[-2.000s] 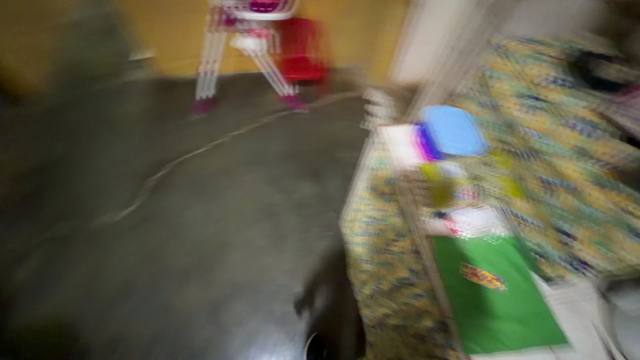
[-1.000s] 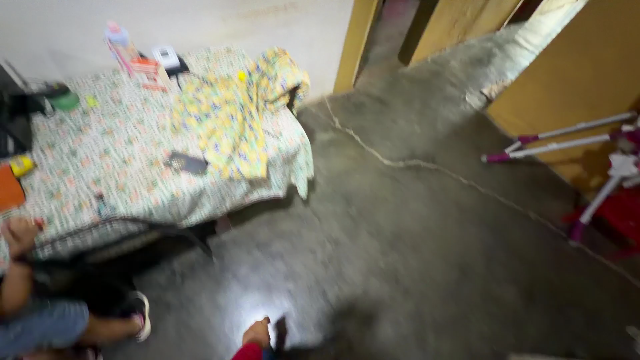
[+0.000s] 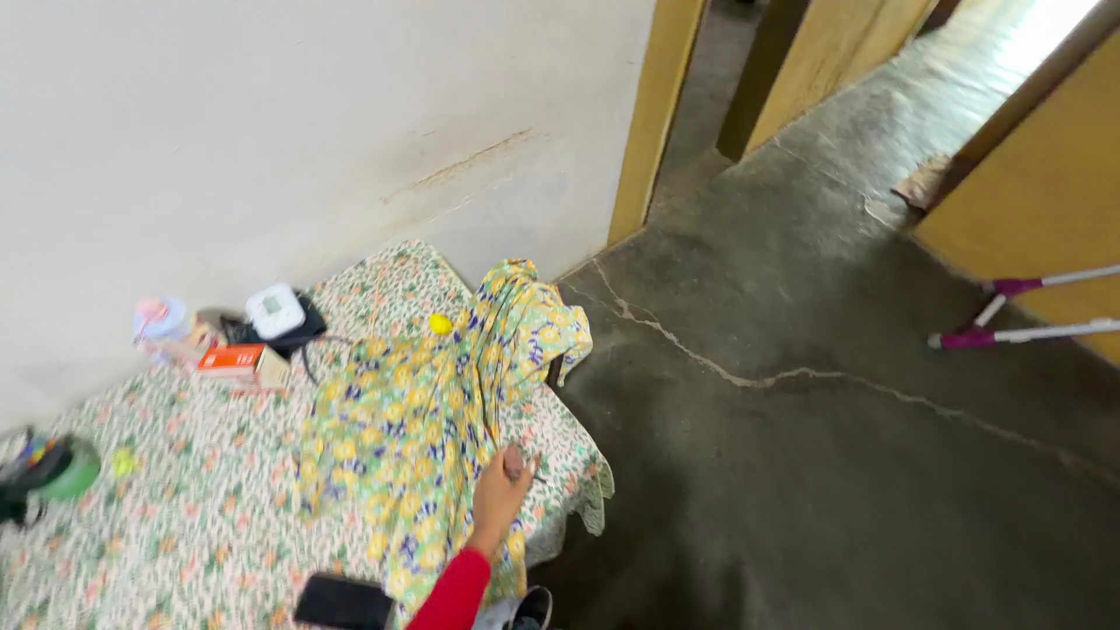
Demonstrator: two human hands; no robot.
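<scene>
My left hand, in a red sleeve, reaches over the right end of the bed. Its fingers are curled, and a small, thin dark object pokes out beside them; I cannot tell what it is. The hand appears above or against a yellow floral cloth, which lies crumpled over the floral bedsheet. A dark smartphone lies on the sheet, left of my forearm. My right hand is out of view.
Against the wall, the bed holds a white digital monitor, a red-and-white box and a yellow object. A green round object is at the left. White poles with purple ends stand right, on cracked floor. My shoe shows below.
The view has swung to the bed and come closer. My left hand, over the floor a second ago, is now above the bed's end. The person at the left is out of view.
</scene>
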